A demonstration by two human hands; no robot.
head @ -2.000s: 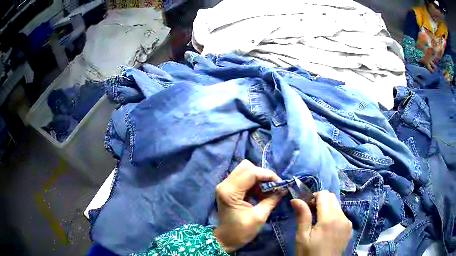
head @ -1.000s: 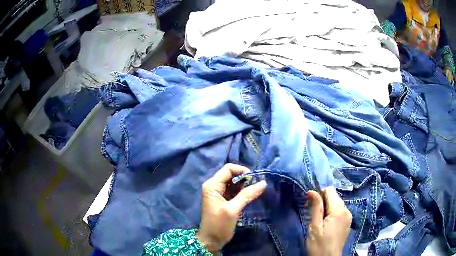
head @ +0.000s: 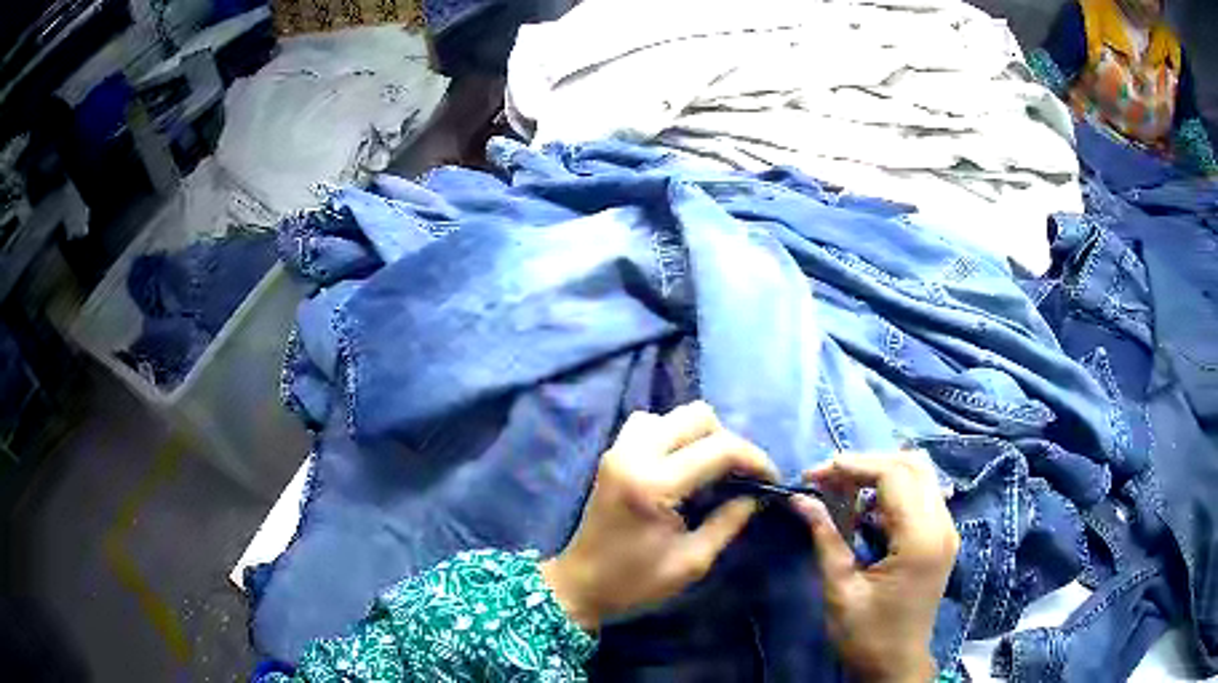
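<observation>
A faded blue denim garment (head: 481, 347) lies spread over the denim heap in front of me. My left hand (head: 661, 514) pinches a dark edge of the denim between thumb and fingers. My right hand (head: 884, 554) pinches the same edge just to the right, the two hands' fingertips almost touching. The edge is short and taut between them, with dark cloth hanging below. A small dark object shows in the curl of my right fingers; I cannot tell whether it is snips or cloth.
A pile of white garments (head: 801, 100) stands behind the denim. A pale plastic tub (head: 221, 354) with dark blue cloth is at left, light cloth behind it. More dark denim (head: 1182, 347) lies at right. A person in an orange-yellow vest (head: 1129, 67) is at the top right.
My hands have come together along the denim edge after being spread apart one second ago. The blade seen between my fingers two seconds ago no longer shows clearly.
</observation>
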